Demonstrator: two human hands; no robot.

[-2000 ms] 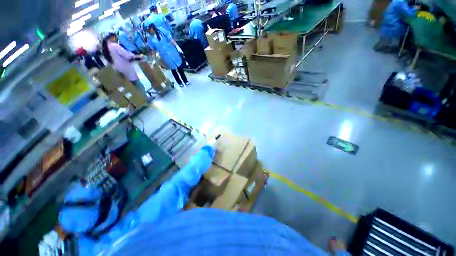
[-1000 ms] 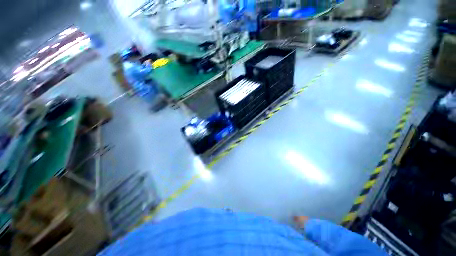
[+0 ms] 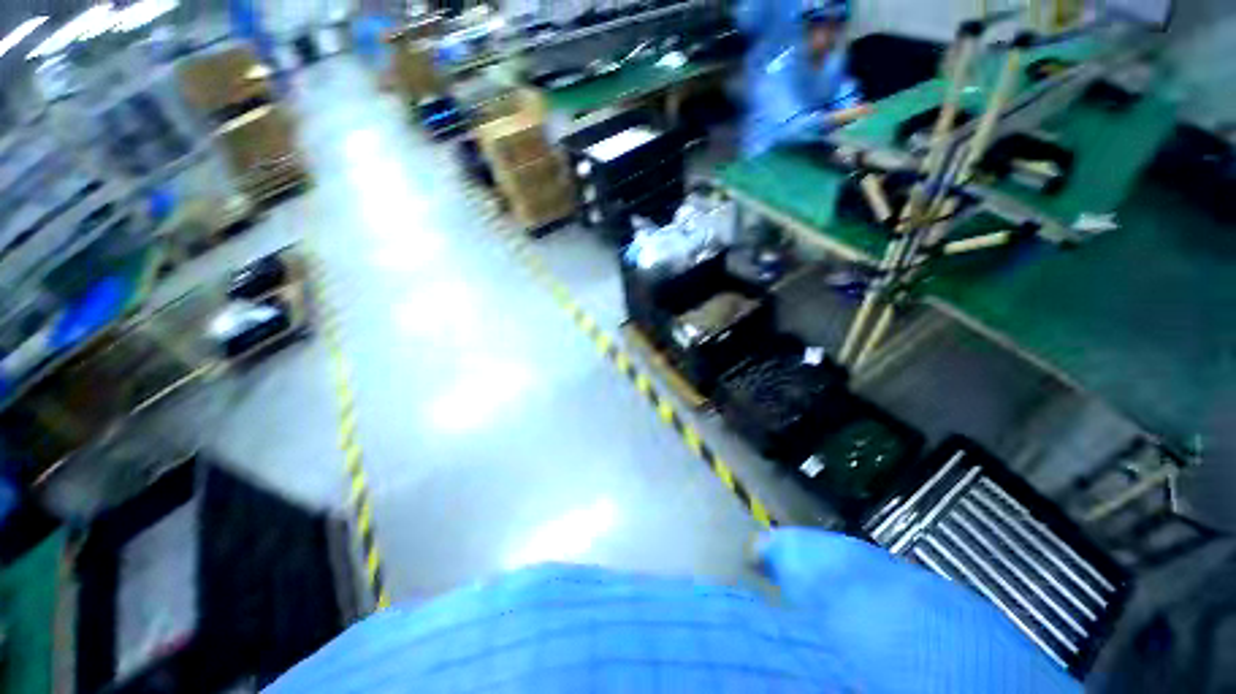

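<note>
Neither of my hands can be made out. My blue smock and right sleeve fill the bottom edge, and a small blurred patch at the sleeve's end is too unclear to read. Nearest in front of me on the right is a black crate with pale parallel bars [image 3: 1003,553]. Black bins [image 3: 851,454] stand in a row beyond it, one holding clear plastic bags [image 3: 682,237]. The picture is blurred by motion.
A shiny aisle floor [image 3: 447,353] runs ahead between yellow-black lines. Green-topped benches [image 3: 800,190] stand on the right, with a person in blue [image 3: 786,88] there. Stacked cartons [image 3: 526,170] stand farther up. A large black bin [image 3: 264,556] is at lower left.
My view has swung right and now looks along the aisle. The carton stack near me two seconds ago is out of view. The small hand patch by my right sleeve is no longer clear.
</note>
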